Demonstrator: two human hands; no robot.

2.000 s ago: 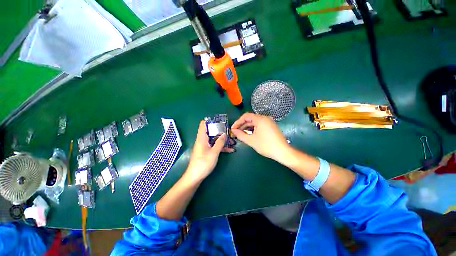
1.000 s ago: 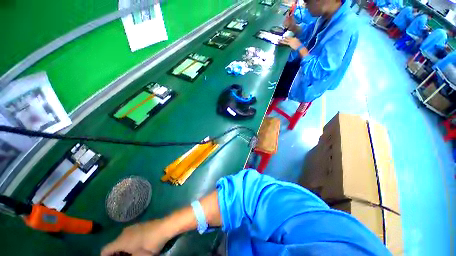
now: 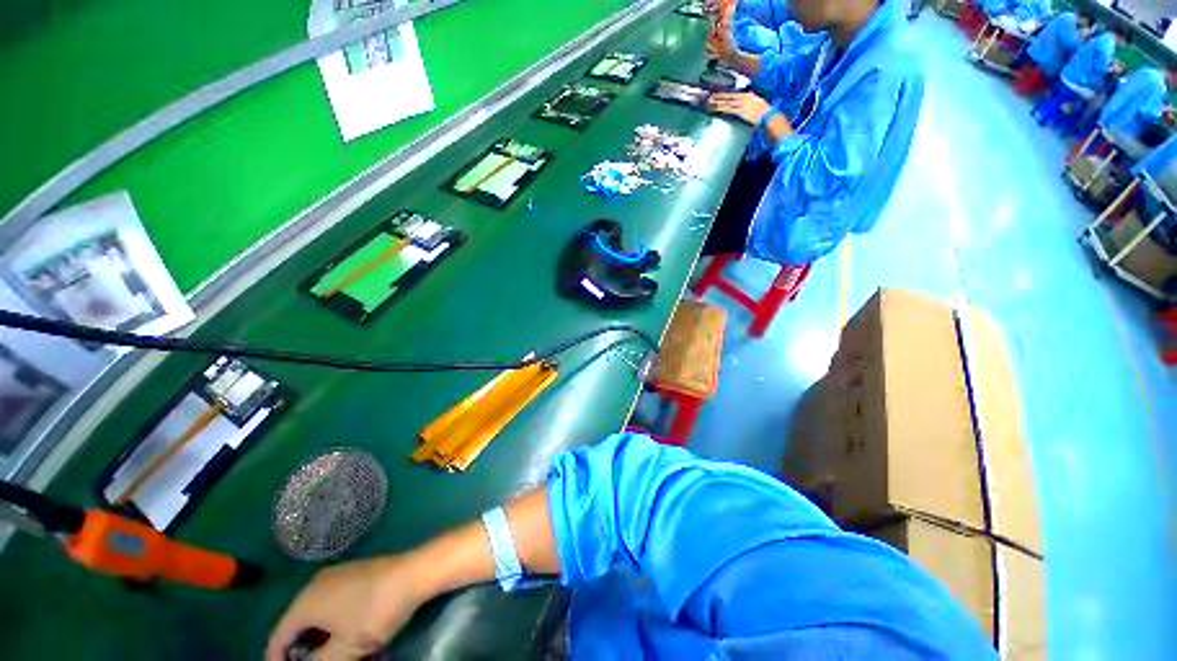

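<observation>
My right hand (image 3: 338, 613), with a pale blue band on its wrist, is at the bottom left, partly cut off by the lower edge. A small dark thing (image 3: 307, 640) shows at its fingers; whether the hand grips it is unclear. My left hand is out of the picture. The orange electric screwdriver (image 3: 152, 551) hangs at the left, above and left of my right hand. The round speckled dish (image 3: 331, 502) lies just beyond the hand. An open tablet unit (image 3: 194, 443) with an orange strip lies beyond the screwdriver.
Flex cables (image 3: 487, 416) lie in a bundle, with a black cord (image 3: 323, 363) across behind them. More units (image 3: 385, 264) line the far side. A black curved item (image 3: 612, 267) and a whitish pile (image 3: 661, 154) lie further along. A person (image 3: 826, 168) sits beyond; cartons (image 3: 923, 413) stand right.
The view has swung from the work in front to the right along the bench. My left hand and the small boards have left the picture. My right hand now shows low at left.
</observation>
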